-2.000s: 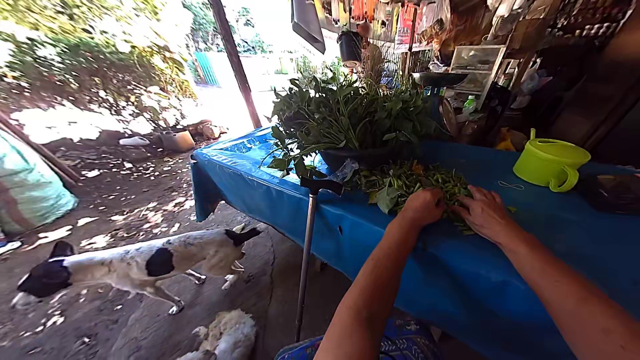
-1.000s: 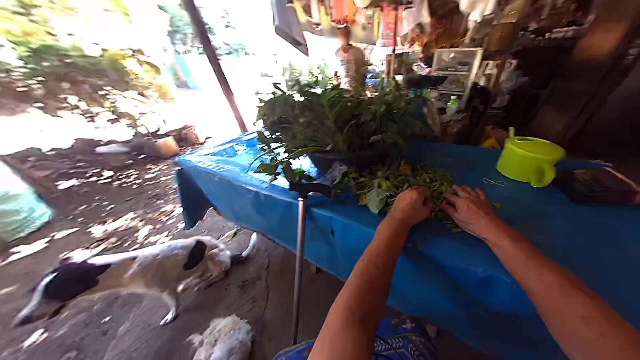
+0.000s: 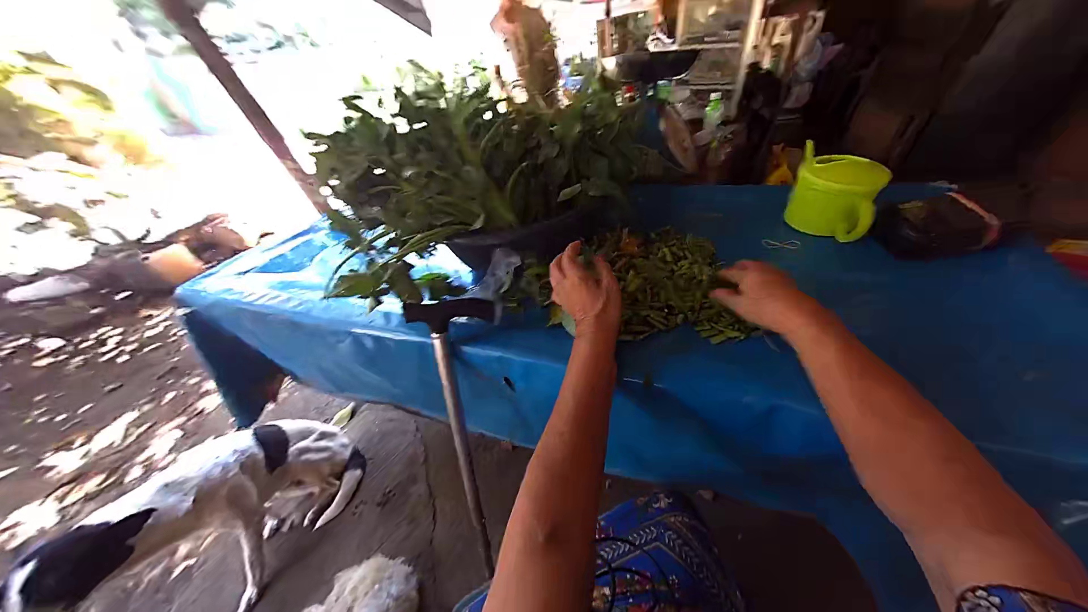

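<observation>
A pile of cut green leaves and stems [image 3: 663, 285] lies on the blue plastic table cover [image 3: 680, 399]. My left hand [image 3: 588, 293] is at the pile's left side, fingers curled; whether it holds a piece cannot be told. At the pile's right edge is my right hand [image 3: 761, 297], fingers bent towards the cuttings, its fingertips blurred. Behind the pile, a dark basin [image 3: 510, 242] holds a large heap of leafy green stalks [image 3: 476, 161]. A clear plastic piece [image 3: 503, 270] sits by the basin's front.
A walking cane [image 3: 455, 416] leans on the table's front edge. A lime-green plastic pitcher [image 3: 833, 200], a rubber band [image 3: 780, 244] and a dark plastic bag [image 3: 935, 223] are at the right. A white and black dog [image 3: 212, 484] and a fluffy white animal [image 3: 370, 586] are on the ground. A person [image 3: 529, 51] is behind.
My hands, close together over the pile before, are now apart at its two sides. A person has come into view behind the table. The view has shifted.
</observation>
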